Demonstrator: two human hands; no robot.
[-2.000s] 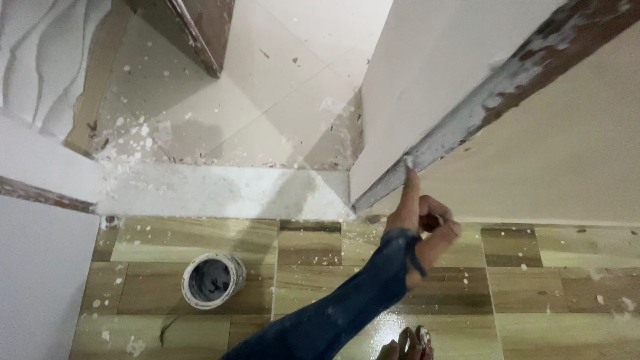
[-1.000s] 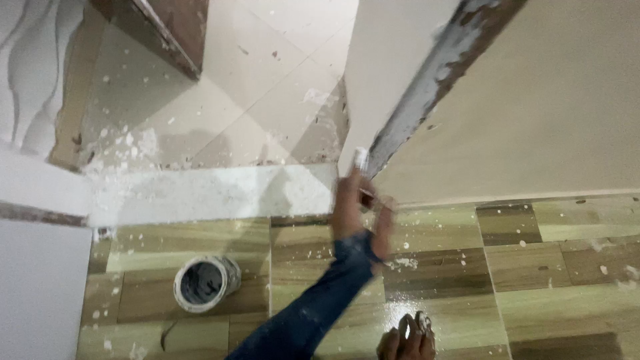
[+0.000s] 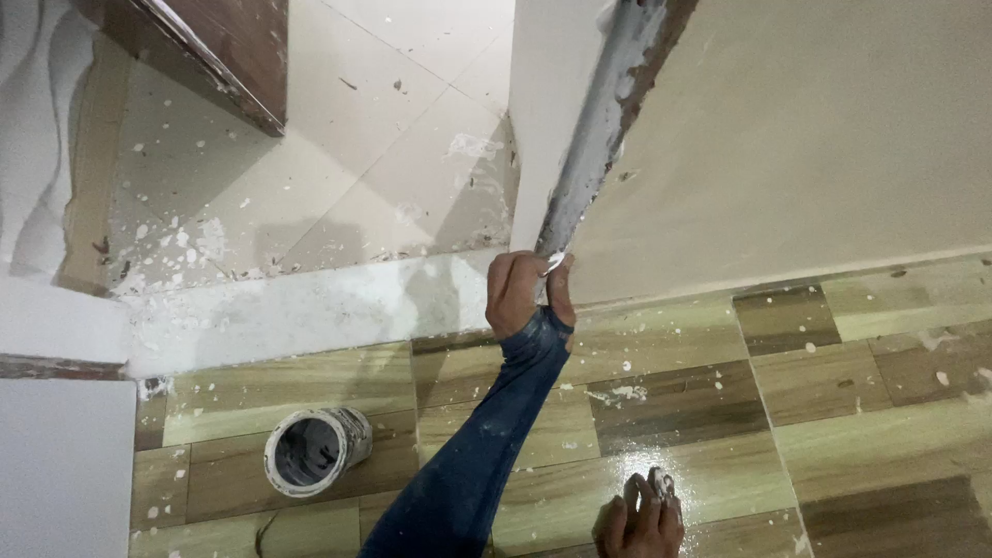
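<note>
My left hand (image 3: 531, 291), in a blue sleeve, is at the lower end of the door frame (image 3: 593, 139), fingers on its left side and thumb on its right. A small white smear or piece shows between thumb and fingers; which of the two, I cannot tell. Grey-white filler coats the frame's brown, rough edge. Low in the view, my right hand (image 3: 643, 515) has bent fingers with grey-white stuff on the tips; its palm is hidden. A round tub (image 3: 356, 438) with grey paste inside stands on the wood-look floor, left of my sleeve.
A white threshold strip (image 3: 310, 310) crosses the doorway, with pale spattered tiles (image 3: 364, 170) beyond. The corner of a brown door (image 3: 248, 70) hangs at upper left. A beige wall (image 3: 790, 155) rises on the right, and a white panel (image 3: 66, 465) stands at lower left.
My left hand has moved down along the door frame to its lower end, and its pointing index finger has bent in. My right hand stays low in view. The view has shifted slightly.
</note>
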